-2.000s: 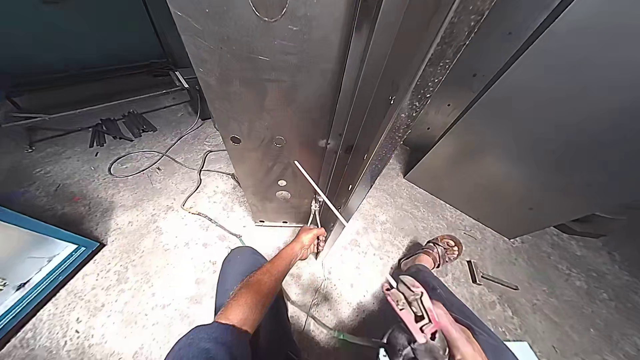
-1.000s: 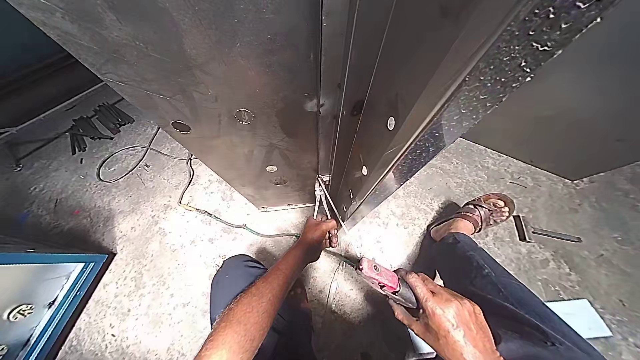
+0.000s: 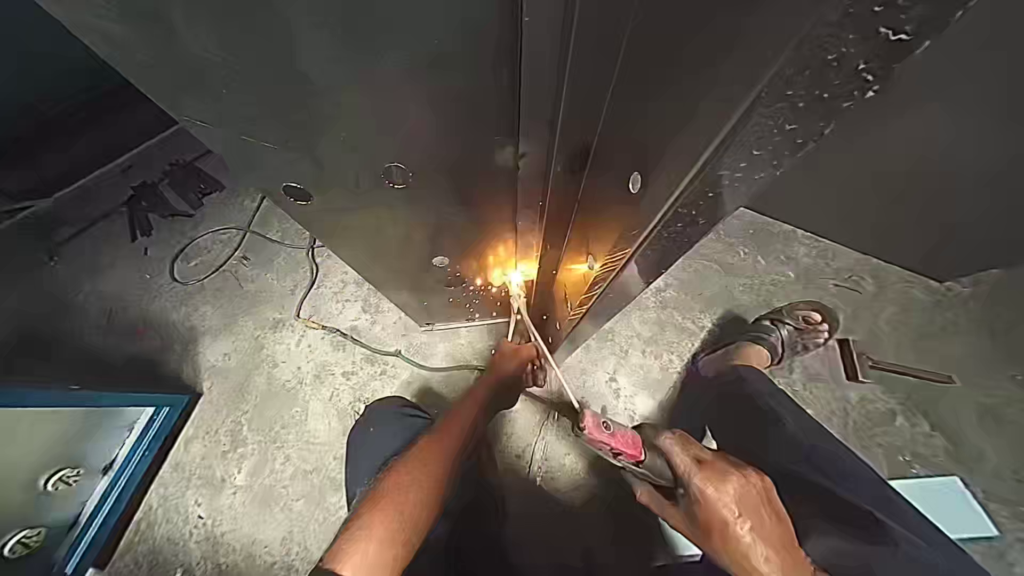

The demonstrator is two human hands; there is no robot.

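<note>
My right hand (image 3: 724,496) grips a welding electrode holder (image 3: 614,438) with red jaws. A thin welding rod (image 3: 552,360) runs from its jaws up to a bright arc (image 3: 514,278) with sparks at the low end of a seam between sheet-metal panels. My left hand (image 3: 516,366) is closed on a pliers-like metal tool (image 3: 514,316), whose upper end is lost in the glare just below the arc. A large metal panel (image 3: 384,96) with round holes stands left of the seam, and a folded metal profile (image 3: 608,160) stands right of it.
A cable (image 3: 384,352) loops over the concrete floor on the left, near dark metal strips (image 3: 172,192). A blue-framed panel (image 3: 172,416) lies at lower left. My sandalled foot (image 3: 788,332) is at right, beside a hammer-like tool (image 3: 896,370). A pale flat piece (image 3: 944,506) lies lower right.
My right hand has brought the rod to the seam, and a bright arc with sparks has appeared there. The picture has darkened around it. My left hand stays at the seam's low end.
</note>
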